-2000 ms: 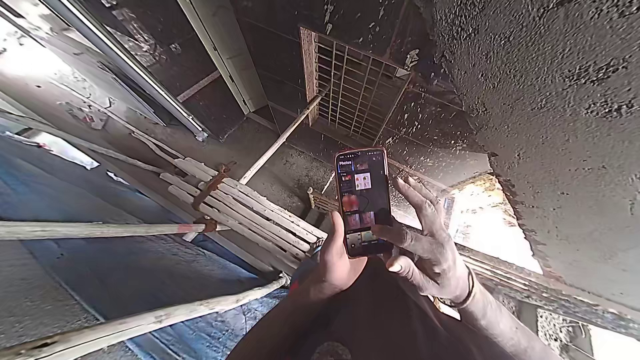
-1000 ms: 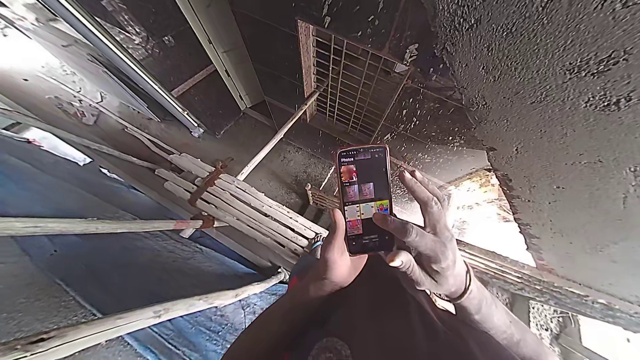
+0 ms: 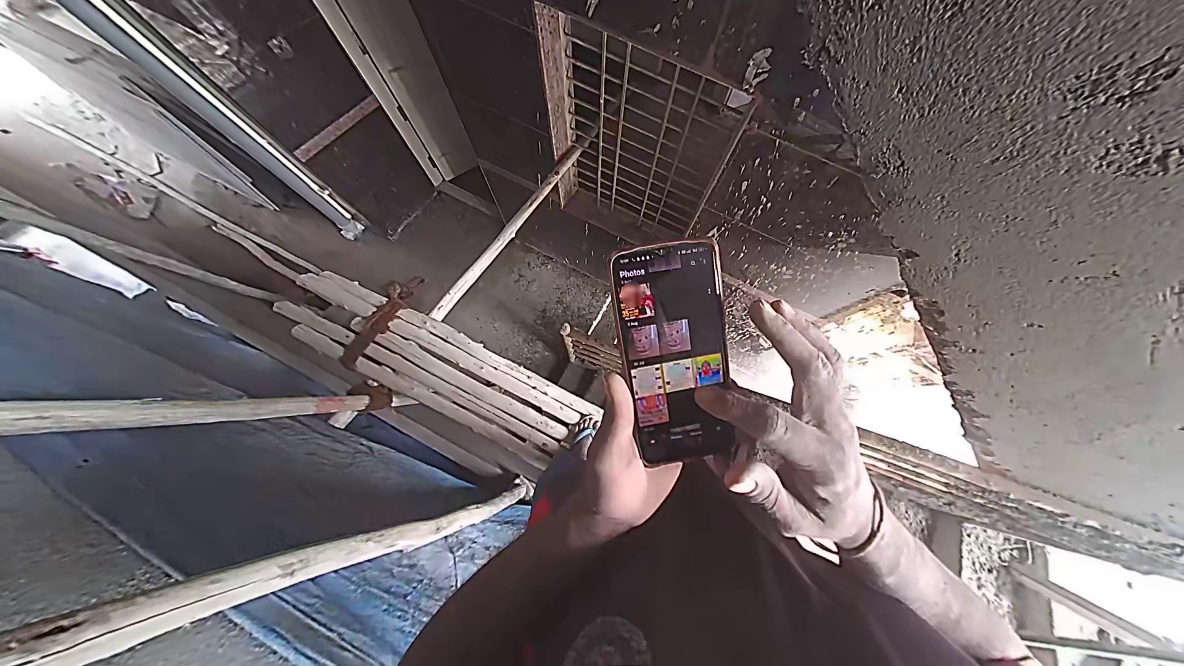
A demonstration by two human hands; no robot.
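A smartphone (image 3: 686,319) with a reddish edge is upright in front of my chest, its lit screen showing a grid of small pictures on a dark background. My left hand (image 3: 622,467) holds it from the lower left, the thumb along its left edge and the other fingers mostly hidden behind it. My right hand (image 3: 800,430) has a thin band at the wrist and spread fingers that look dusty. Its index fingertip is at the lower right part of the screen; whether it touches the glass I cannot tell.
Tied wooden poles form a narrow platform (image 3: 444,370) below left. Further poles (image 3: 277,573) cross the left side above blue sheeting (image 3: 370,592). A metal grille (image 3: 638,120) lies beyond the phone, with a slanting pole (image 3: 509,231) reaching it. A rough plastered wall (image 3: 1036,259) fills the right.
The pictures on the phone screen have shifted to a different part of the grid. My left hand still holds the phone, and my right hand stays at its lower right.
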